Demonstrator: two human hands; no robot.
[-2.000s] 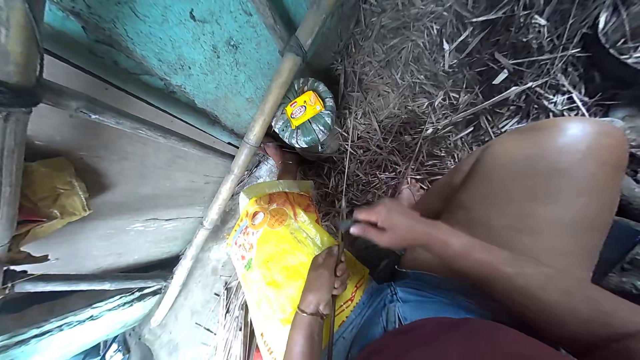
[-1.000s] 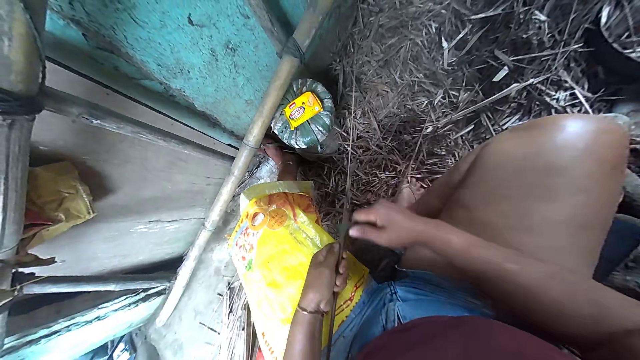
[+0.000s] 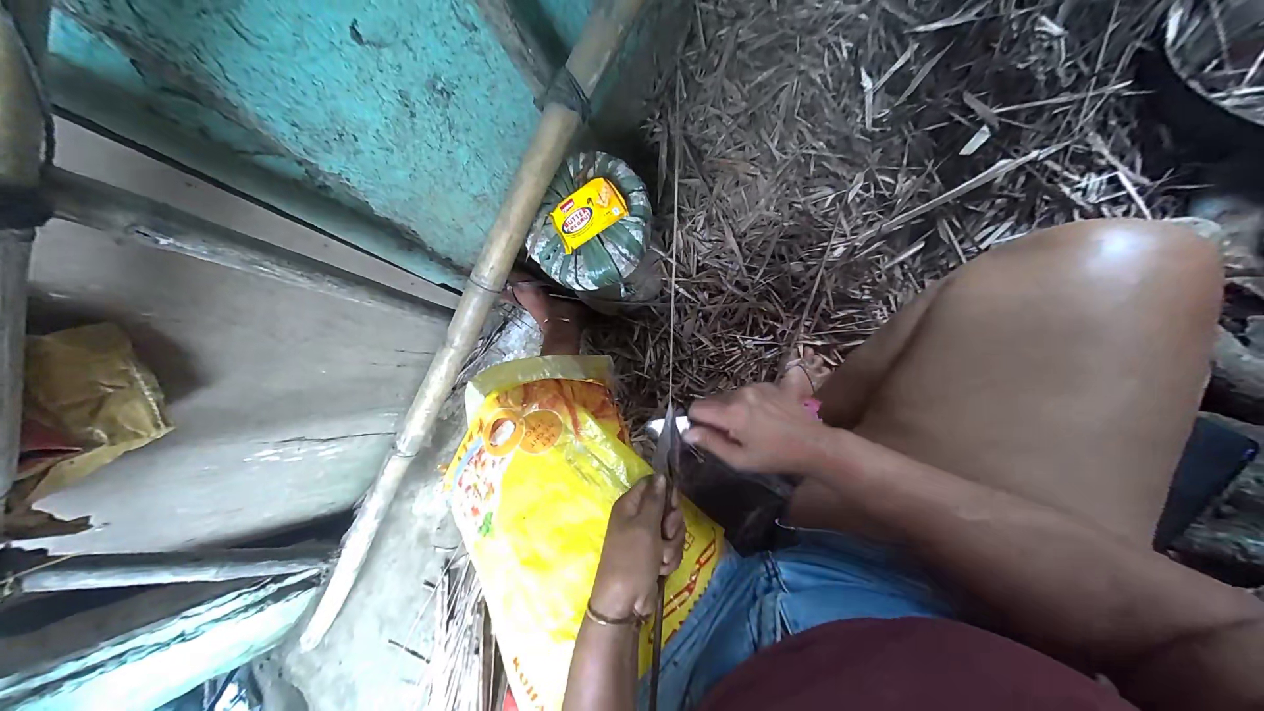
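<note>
My left hand (image 3: pixel 642 538) is closed around a long, narrow leaf strip (image 3: pixel 658 612) that runs upright through the fist. Above the fist the strip widens, then a thin rib (image 3: pixel 674 247) extends away over the litter. My right hand (image 3: pixel 755 427), fingers curled, is just right of the strip; its grip is unclear. A small shiny metal edge (image 3: pixel 668 426) shows at its fingertips, beside the strip. Below that hand is a dark object (image 3: pixel 736 489), not clearly identifiable. A yellow printed plastic sack (image 3: pixel 553 523) covers my left leg, under the left hand.
A yellow Tutti Frutti packet (image 3: pixel 590 214) lies on a round, green-striped bundle or container (image 3: pixel 602 267) by my foot. A bamboo pole (image 3: pixel 434 395) slants along the left, before a turquoise wall (image 3: pixel 326 118). Dry leaf litter (image 3: pixel 790 197) covers the ground. A dark round vessel (image 3: pixel 1200 109) stands upper right.
The widened part of the strip now shows just above my left fist, and a bright metal edge has come into sight by my right fingers. My left hand stays closed on the strip.
</note>
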